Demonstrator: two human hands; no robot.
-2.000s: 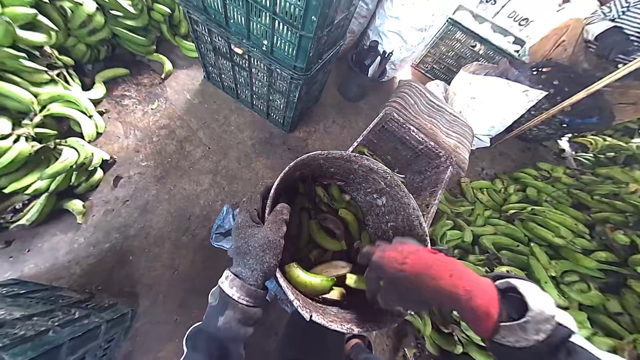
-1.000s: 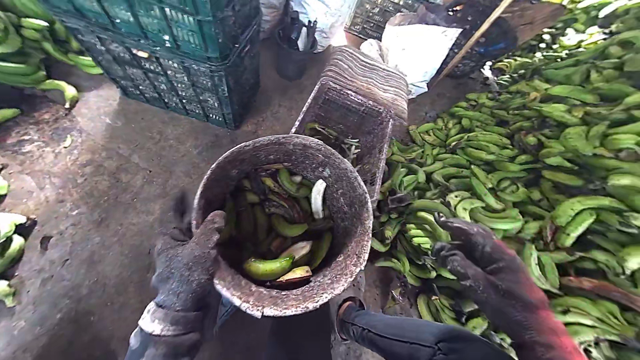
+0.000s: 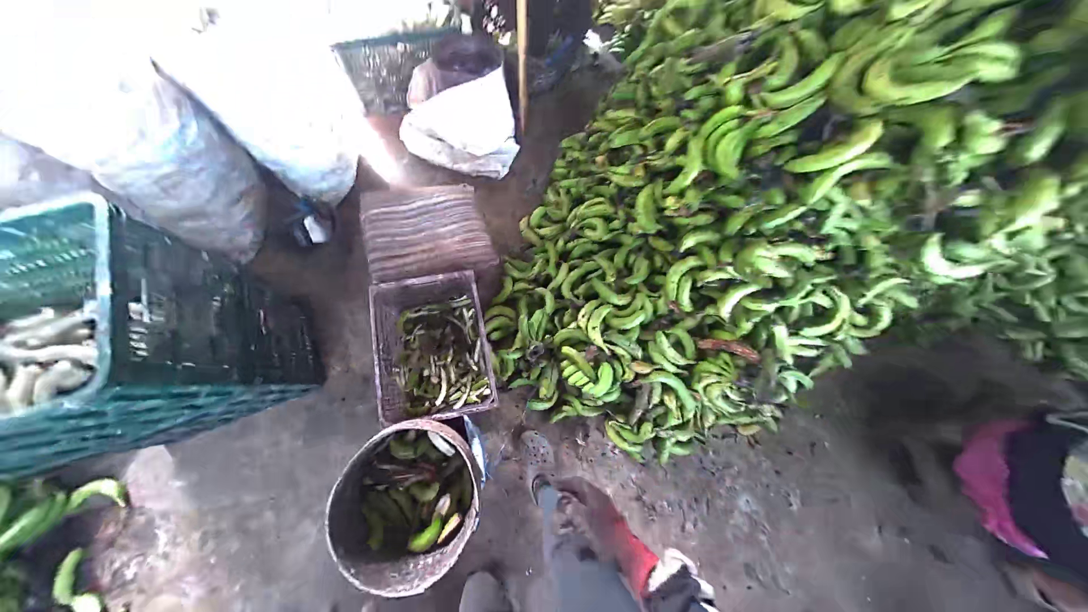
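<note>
My right hand [image 3: 591, 518], in a dark glove with a red cuff, is low in the view over my leg; blur hides its fingers and whether it holds anything. My left hand is out of view. To the left of my legs a round, stained bucket [image 3: 340, 510] stands on the floor with green plantains and peel [image 3: 416, 497] inside. Directly beyond it lies a shallow plastic crate [image 3: 379, 357] with peel scraps in it. A large heap of green plantains [image 3: 671, 289] spreads to the right of the crate.
Stacked green crates [image 3: 204, 314] stand at left, the top one holding pale peeled plantains [image 3: 51, 353]. White sacks [image 3: 170, 161] are behind. A wooden pole [image 3: 522, 68] stands near a white bag [image 3: 463, 119]. Pink and dark fabric [image 3: 994, 484] shows at right.
My left hand, earlier at the bucket's rim, is out of view. My right hand has moved from over the plantain heap to near my leg. The view has swung right.
</note>
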